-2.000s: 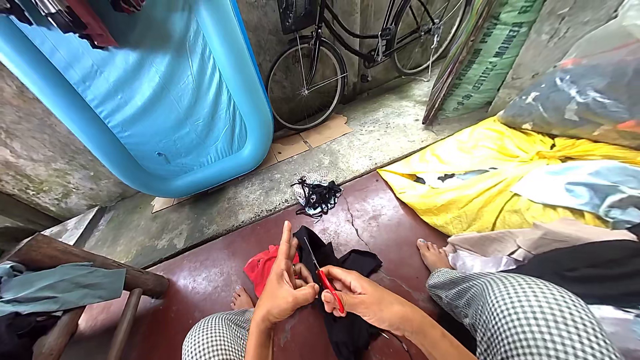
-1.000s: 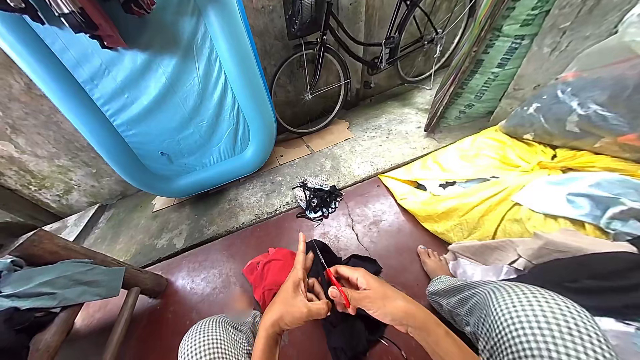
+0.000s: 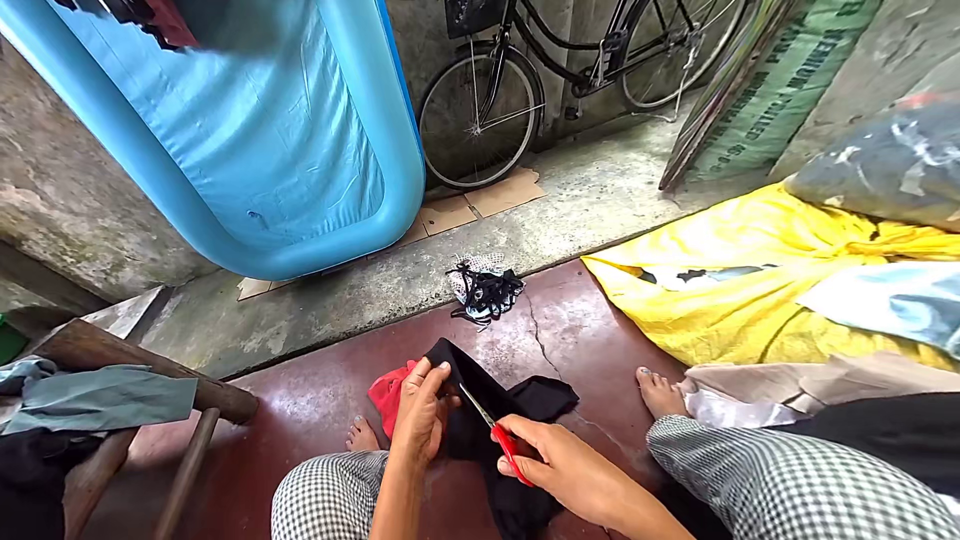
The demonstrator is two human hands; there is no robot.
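Observation:
My left hand point(image 3: 427, 401) pinches the upper edge of a black cloth point(image 3: 480, 382) between thumb and fingers. In my right hand point(image 3: 551, 461) are red-handled scissors point(image 3: 512, 452), their metal blades pointing up and left against the cloth beside the left fingers. How far the blades are apart is hard to tell. The rest of the black cloth hangs down and spreads between my knees. A red cloth point(image 3: 386, 396) lies on the floor behind my left hand. Beyond the hands, a small heap of black and white scraps point(image 3: 486, 292) lies at the edge of the floor.
A wooden stool point(image 3: 142, 367) draped with cloths stands at left. On the right are a yellow sheet point(image 3: 697, 315), more fabric and a filled plastic bag point(image 3: 885, 172). A blue inflatable pool point(image 3: 300, 255) leans at the back beside a bicycle point(image 3: 487, 120). A concrete ledge point(image 3: 337, 315) borders the red floor.
My left hand, earlier with its index finger pointing up, now grips the black cloth and has raised its edge. The scissors remain in my right hand.

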